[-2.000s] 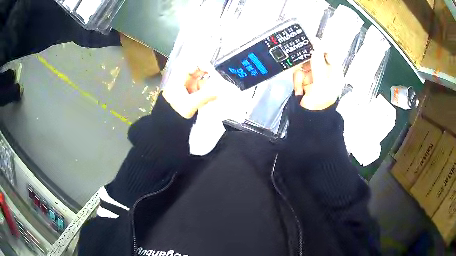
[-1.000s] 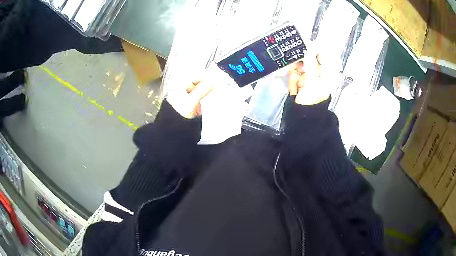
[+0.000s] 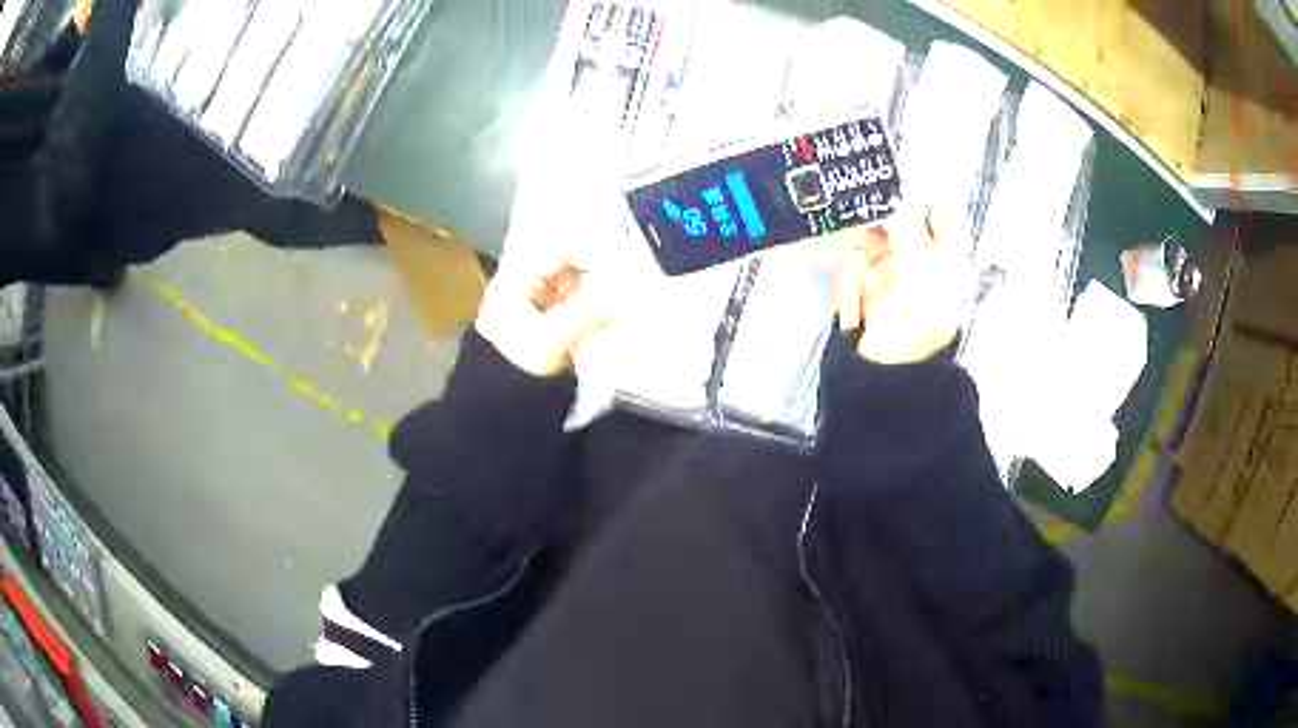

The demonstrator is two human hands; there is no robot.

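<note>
A black keypad phone (image 3: 712, 211) lies slanted above the clear blister tray (image 3: 764, 427), screen end to the left, keys to the right. My right hand (image 3: 897, 285) holds it at the keypad end. My left hand (image 3: 548, 306) is by the screen end, holding white phone bags (image 3: 595, 384); overexposure blurs their edges. Whether the screen end touches a bag is unclear. White bagged phones (image 3: 957, 128) fill several tray pockets.
A loose pile of white bags (image 3: 1103, 341) lies at the right, beside a silvery can (image 3: 1160, 270). Brown cartons (image 3: 1238, 427) stand at far right. A neighbouring tray (image 3: 271, 86) and another person's dark sleeve (image 3: 100, 171) are at upper left.
The view has shifted, so the tray and phone appear lower. The phone is tilted less steeply. The white bags hanging below my left hand now show less.
</note>
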